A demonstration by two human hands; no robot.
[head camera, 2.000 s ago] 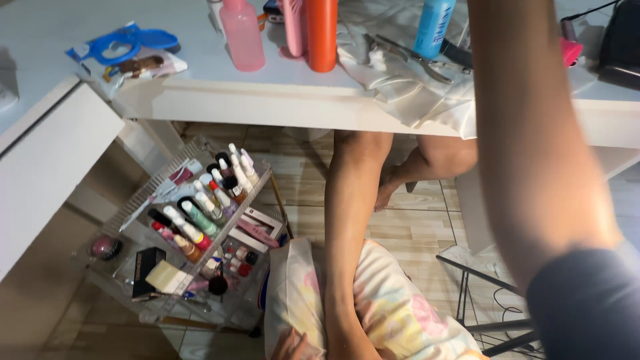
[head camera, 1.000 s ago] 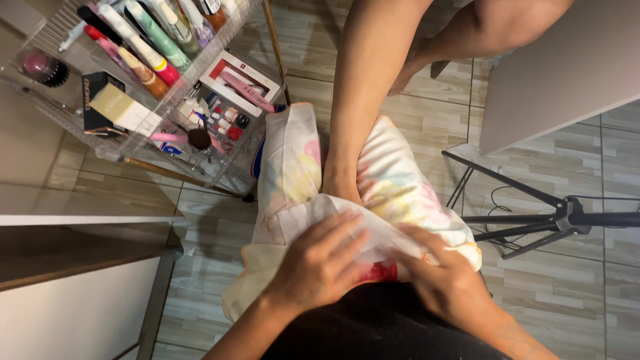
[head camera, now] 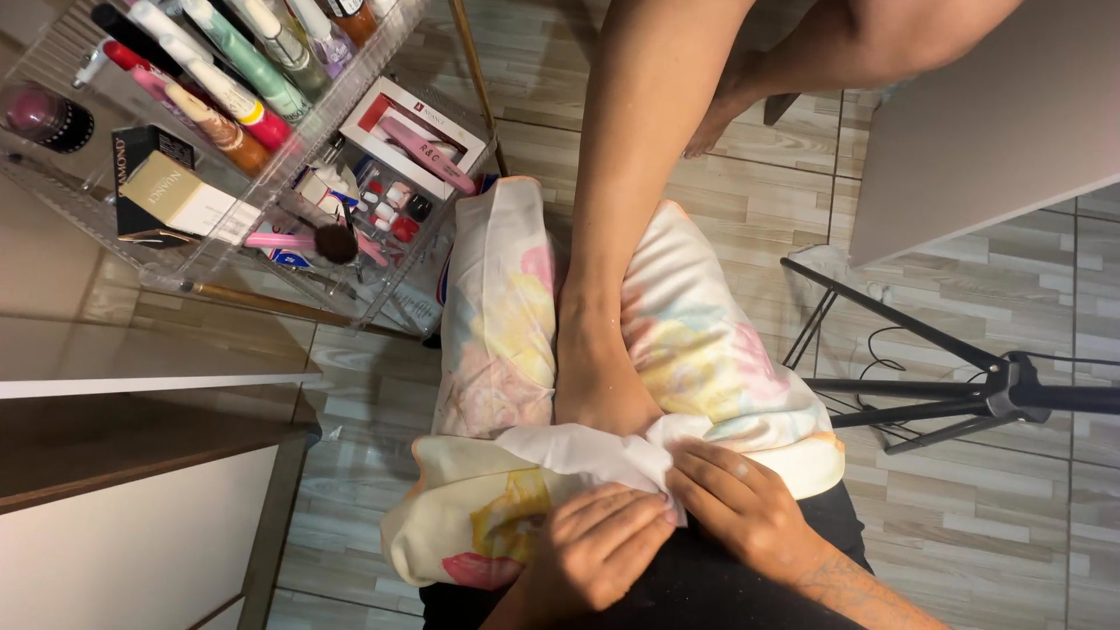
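Note:
Another person's bare foot [head camera: 599,381] rests between my thighs on a floral cloth [head camera: 494,324] spread over my lap. A thin white sheet [head camera: 586,451], tissue or wipe, lies across the front of that foot and hides its toes. My left hand [head camera: 608,542] pinches the sheet's lower edge with bent fingers. Close beside it, my right hand [head camera: 739,499] holds the sheet's right part at the side of the foot. The two hands nearly meet at the toe end.
At upper left, a clear plastic cart [head camera: 306,175] carries nail polish bottles [head camera: 236,74], boxes, a pink nail file [head camera: 426,153] and a makeup brush [head camera: 332,243]. A black tripod [head camera: 1006,385] stands at right, near a pale panel [head camera: 980,149]. Drawers [head camera: 140,534] are at lower left.
The view has swung down from the tabletop. An arm was raised at right two seconds ago. Since one second ago, both hands have drawn closer together on the white sheet, and less of the toes shows.

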